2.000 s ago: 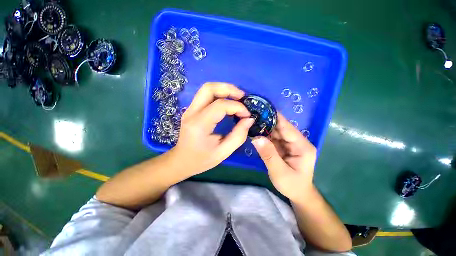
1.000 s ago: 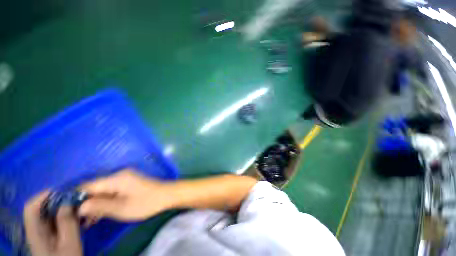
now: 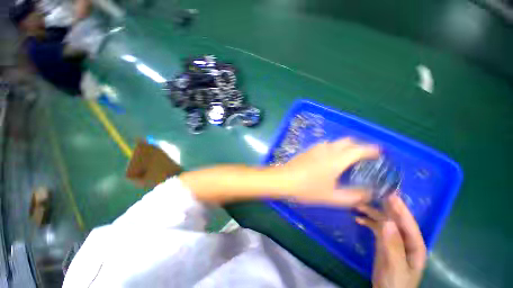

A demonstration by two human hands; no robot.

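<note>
A dark round unit, blurred, is held between both hands above the blue tray. My left hand grips its left side with fingers over the top and thumb below. My right hand holds its lower right edge. Whether a ring is on the unit cannot be told. A pile of thin silvery rings lies along the tray's left side, partly hidden by my left hand. A few single rings lie blurred in the tray's right and lower parts.
A heap of dark round units lies on the green worktop left of the tray. A brown cardboard box stands by the worktop's near edge. Another person is at the upper left. A dark item lies at the top.
The view has swung left, so the tray now shows at the right and the heap of units is back in view. Both hands still hold the unit over the tray.
</note>
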